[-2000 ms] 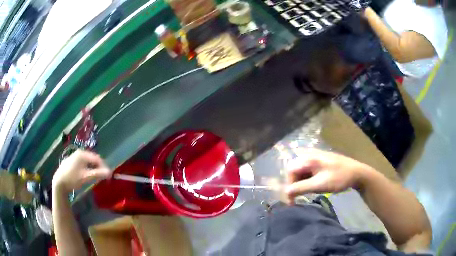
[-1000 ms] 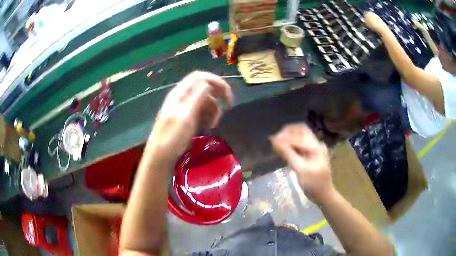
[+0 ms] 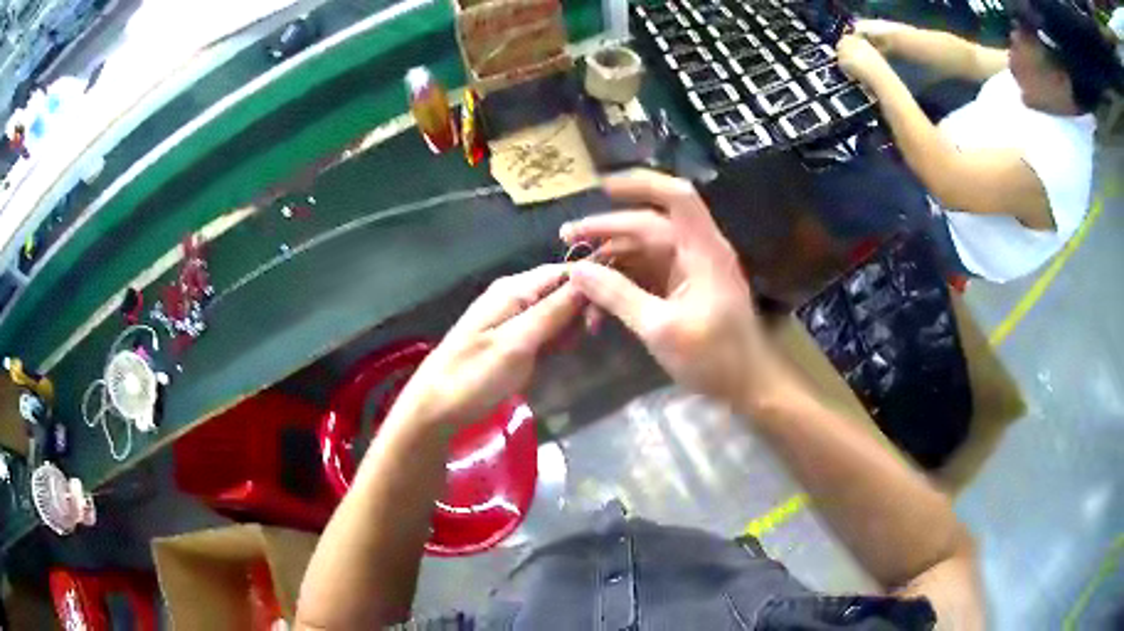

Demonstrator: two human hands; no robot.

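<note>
My left hand (image 3: pixel 499 339) and my right hand (image 3: pixel 678 284) meet in front of me, over the bench's front edge. Their fingertips pinch together on a small thin loop (image 3: pixel 579 250), dark or silvery, perhaps wire or cord. Fingers hide most of it. The right hand's upper fingers are raised and curled above it. A pile of small red-wired parts (image 3: pixel 187 290) lies on the green bench at the left. A long thin pale line (image 3: pixel 358 224) runs across the bench.
A glossy red round stool (image 3: pixel 487 481) is below my hands. Cartons stand at the lower left (image 3: pixel 216 573) and right, the right one holding black plastic (image 3: pixel 894 351). Cardboard (image 3: pixel 542 160), a tape roll (image 3: pixel 614 74) and component trays (image 3: pixel 752 74) are on the bench. A person (image 3: pixel 1011 160) works at right.
The long cord stretched between my hands two seconds ago no longer shows there. My hands, apart one second ago, have come together at the fingertips. The person's hands at right have moved together.
</note>
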